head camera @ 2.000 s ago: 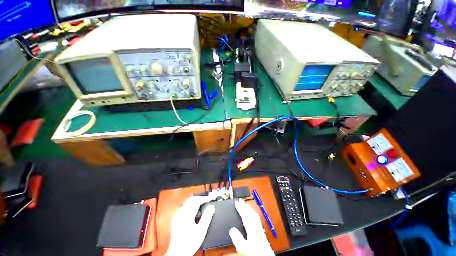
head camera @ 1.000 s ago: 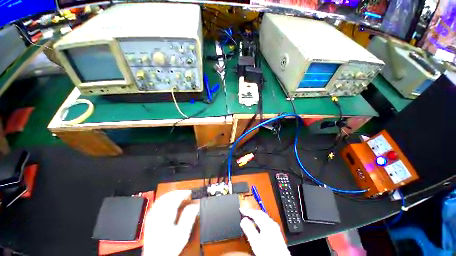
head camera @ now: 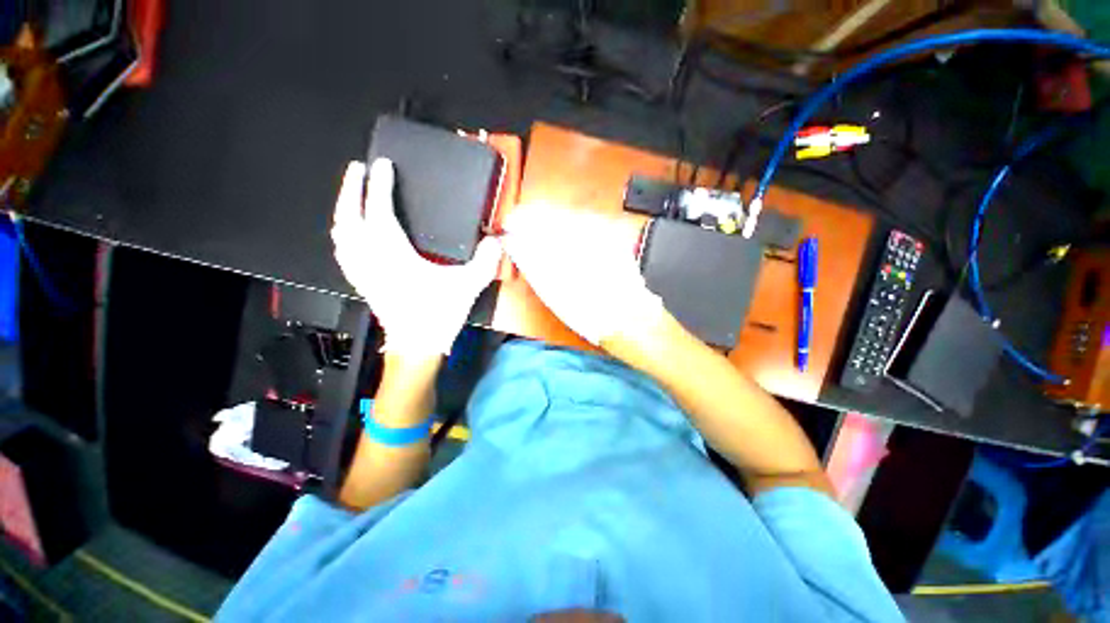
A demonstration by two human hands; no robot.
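Observation:
A black set-top box lies on a salmon-red pad at the left. My gloved left hand is around its left and near edges, fingers on its top and thumb at its right corner. My gloved right hand reaches left across the mat, its fingertips near that box's right corner; glare blurs them, so a grip cannot be told. Another black set-top box sits on the orange-brown mat, against the connector fixture, partly behind my right forearm.
Right of the box lie a blue pen, a remote control and another black box. A blue cable loops right to the orange switch box. RCA plugs lie beyond the mat.
The view has turned down and left. Both hands have left the box at the fixture and moved to the left box, my left hand now holding it.

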